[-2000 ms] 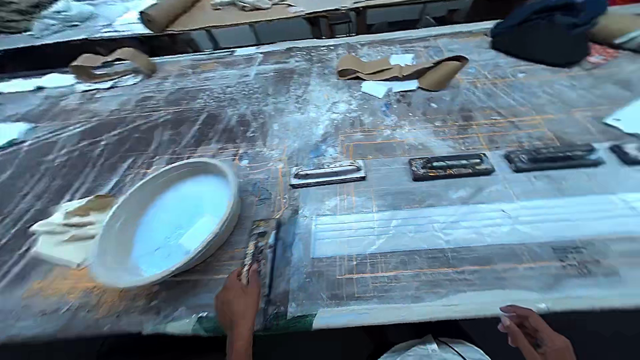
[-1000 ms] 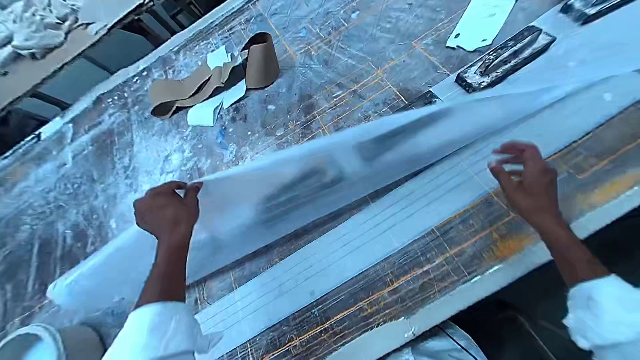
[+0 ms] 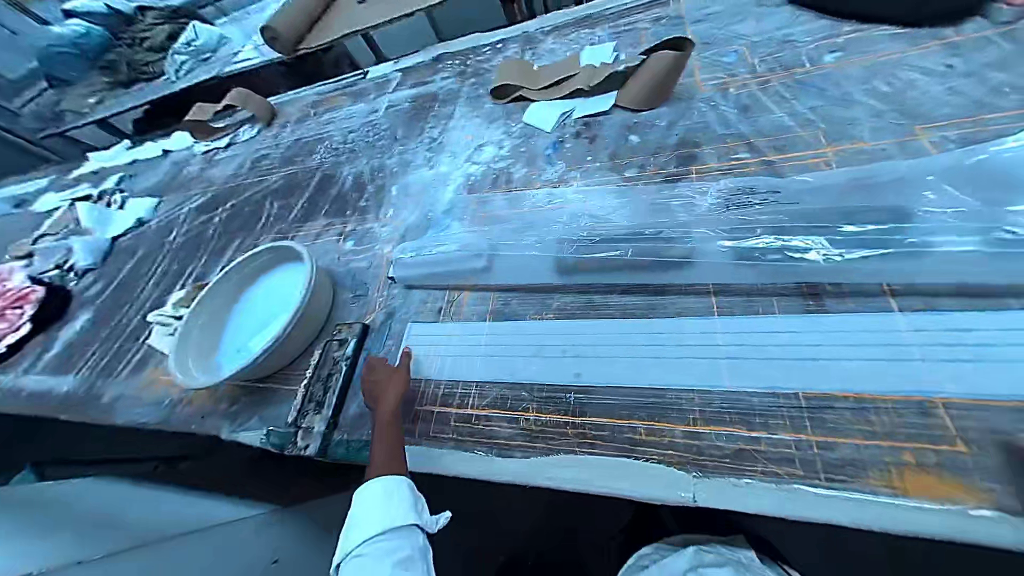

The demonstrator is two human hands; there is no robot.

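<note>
My left hand [image 3: 386,382] is at the left end of a long white strip [image 3: 704,352] marked with lengthwise lines, its thumb touching or very near the corner. Whether it pinches the strip cannot be told. Just left of the hand lies a worn, dark, bar-shaped tool [image 3: 328,388], slanting toward the table's front edge. Beyond the strip, a translucent plastic sheet [image 3: 528,212] lies spread over several dark shapes, seen only dimly through it. My right hand is not in view; a dark blur shows at the right edge.
A round basin [image 3: 318,308] of whitish liquid stands at the left, a crumpled cloth [image 3: 166,322] beside it. Brown and white strips [image 3: 652,76] lie farther back. Scraps [image 3: 96,228] and a pink and black bundle [image 3: 20,304] are at far left. The table's pale front edge [image 3: 560,472] runs nearby.
The plastic sheet, raised near both hands a second ago, now lies over the dark shapes. My left hand has moved to the strip's left end. My right hand has left the view, which has swung left.
</note>
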